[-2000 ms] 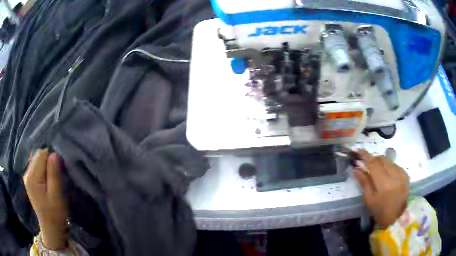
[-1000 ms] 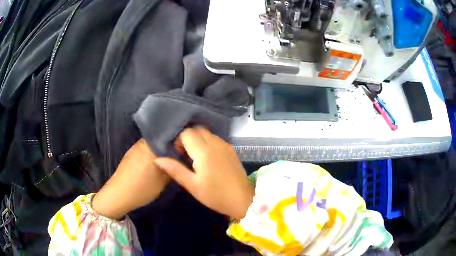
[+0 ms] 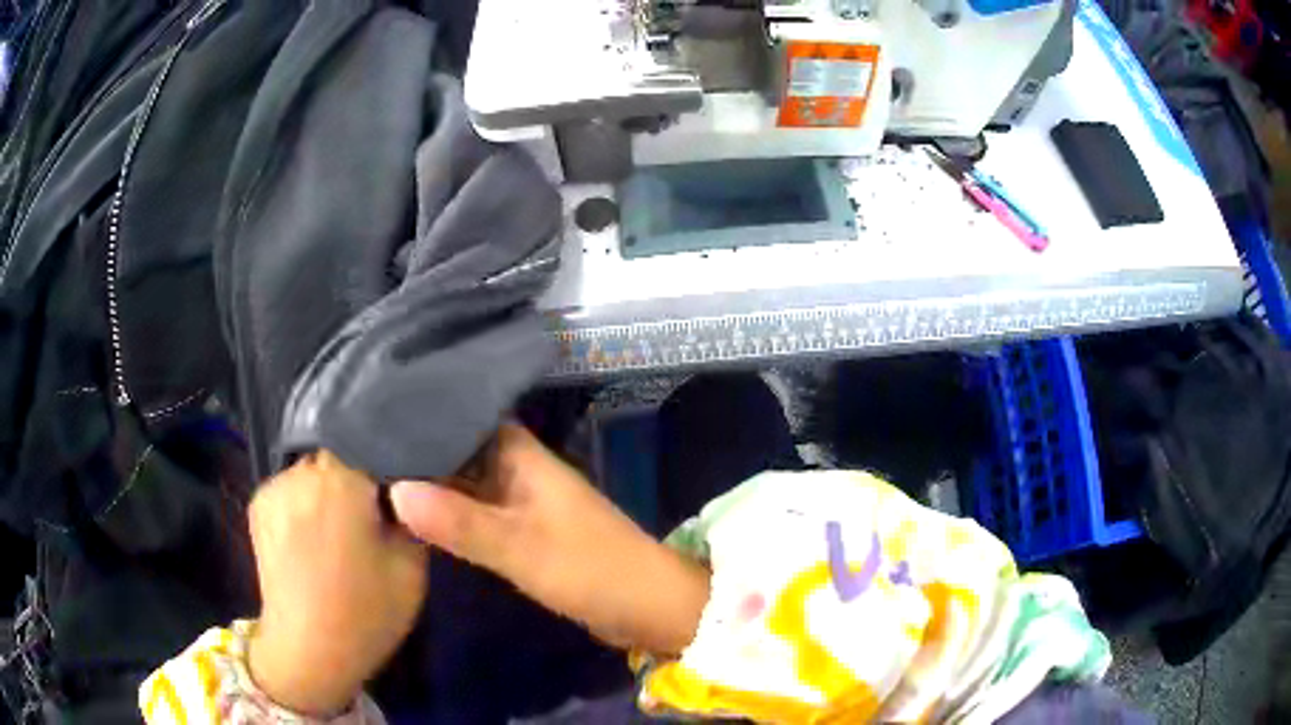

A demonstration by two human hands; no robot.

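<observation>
A dark grey sleeve (image 3: 439, 368) lies in front of me, left of the machine table, its open end towards my lap. My left hand (image 3: 333, 574) is closed on the near edge of the sleeve end. My right hand (image 3: 510, 517) is at the same end, its fingers partly hidden inside or under the fabric and its thumb close to my left hand. The dark garment body (image 3: 156, 241) spreads over the left side. The white overlock machine (image 3: 581, 64) stands above, cut off by the top edge.
The white table (image 3: 906, 290) has a ruler along its front edge. A grey recessed tray (image 3: 743, 206), pink and blue thread snips (image 3: 998, 206) and a black pad (image 3: 1107, 173) are on it. A blue crate (image 3: 1041, 446) stands below, with dark garments at right.
The thread snips left my right hand and lie on the table. Both hands came together at the sleeve end, which has since moved down and left. The view has shifted, with the machine now higher.
</observation>
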